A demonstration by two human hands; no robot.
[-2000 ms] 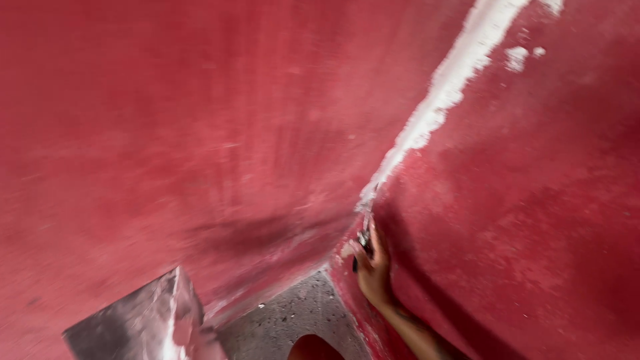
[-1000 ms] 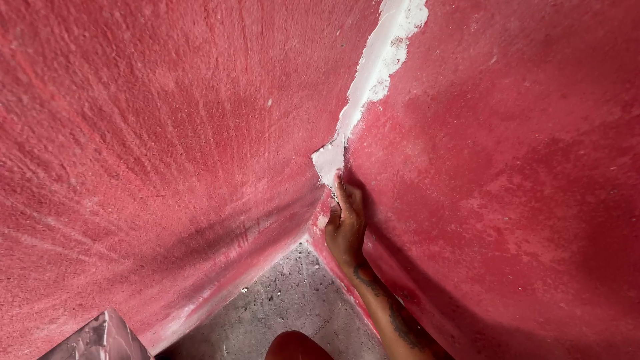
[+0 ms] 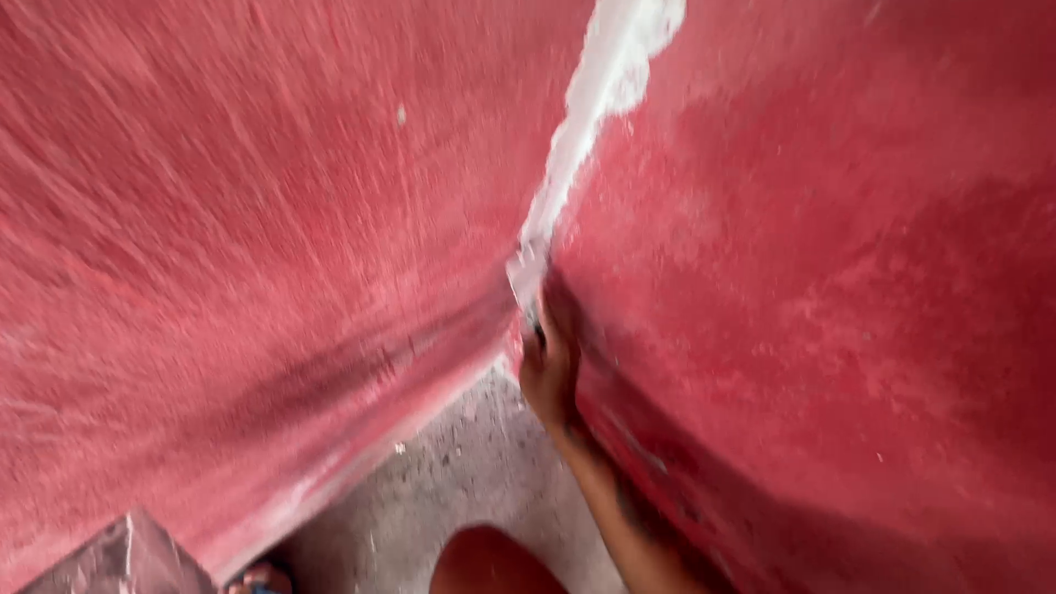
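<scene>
My right hand (image 3: 551,363) grips a putty knife (image 3: 528,276) low in the corner between two red walls. The knife's blade, smeared with white filler, lies against the corner at the lower end of a white filler strip (image 3: 582,124). That strip runs up the corner to the top of the view, with ragged edges on the right wall. My left hand is out of view. At the bottom left is part of a flat plate or board (image 3: 124,557) with smears on it; what holds it is hidden.
The red left wall (image 3: 247,206) and red right wall (image 3: 825,289) meet above a speckled grey floor (image 3: 437,462). Small crumbs lie on the floor near the left wall. A knee (image 3: 491,565) and part of a foot (image 3: 262,577) show at the bottom.
A second ago the knife's blade showed wide and flat at the corner; now it looks narrower and blurred. The view has shifted since the earliest frame.
</scene>
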